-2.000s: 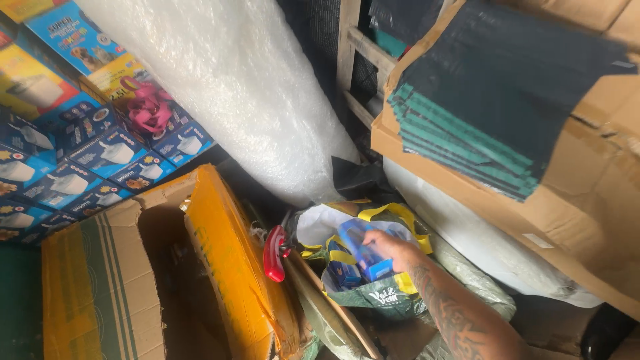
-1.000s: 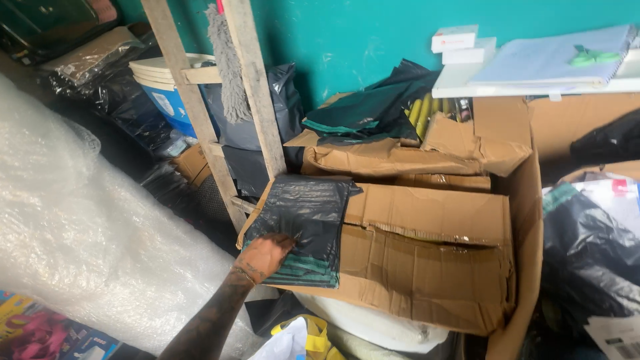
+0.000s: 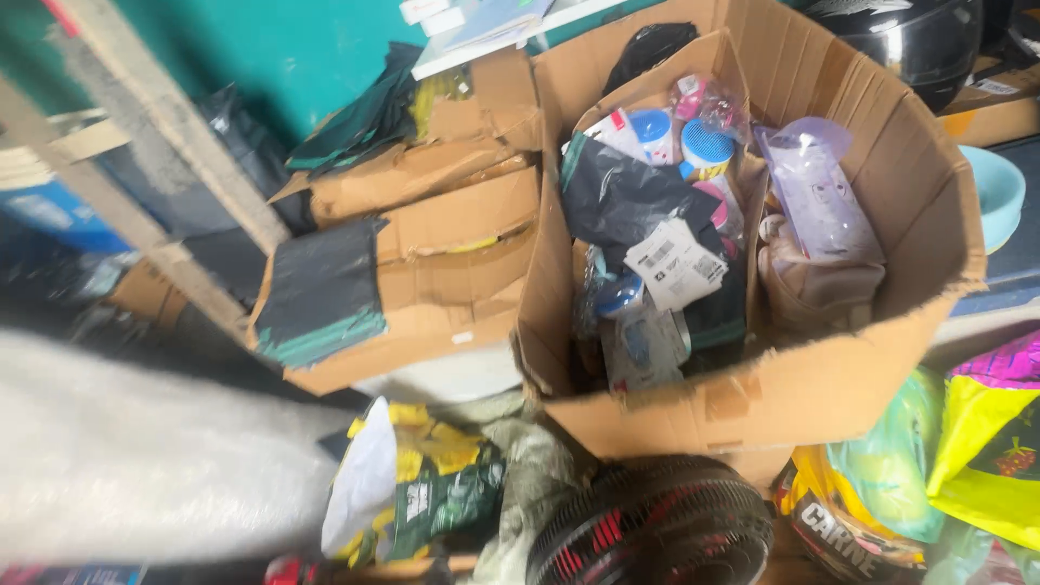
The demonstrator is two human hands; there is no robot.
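Neither of my hands is in view. A large open cardboard box [image 3: 780, 398] holds packaged goods: a black plastic mailing bag [image 3: 626, 191], a stack of printed white labels [image 3: 676, 264], blue-topped round items [image 3: 707, 145] and a translucent lilac package [image 3: 829, 195]. To its left, a stack of black and green plastic bags [image 3: 321, 284] lies on a closed cardboard box [image 3: 455, 244]. Below that sits a green, yellow and white shopping bag [image 3: 443, 487].
A wooden ladder [image 3: 162, 122] leans at the left, above a blurred roll of bubble wrap [image 3: 154, 455]. A black fan [image 3: 650, 528] stands at the bottom. A black helmet [image 3: 902, 41], a light blue bowl [image 3: 991, 195] and bulging plastic bags [image 3: 894, 455] are at the right.
The view has swung right to the large open box. A hand on the black bag stack one second ago is out of view; the stack still lies on the cardboard box.
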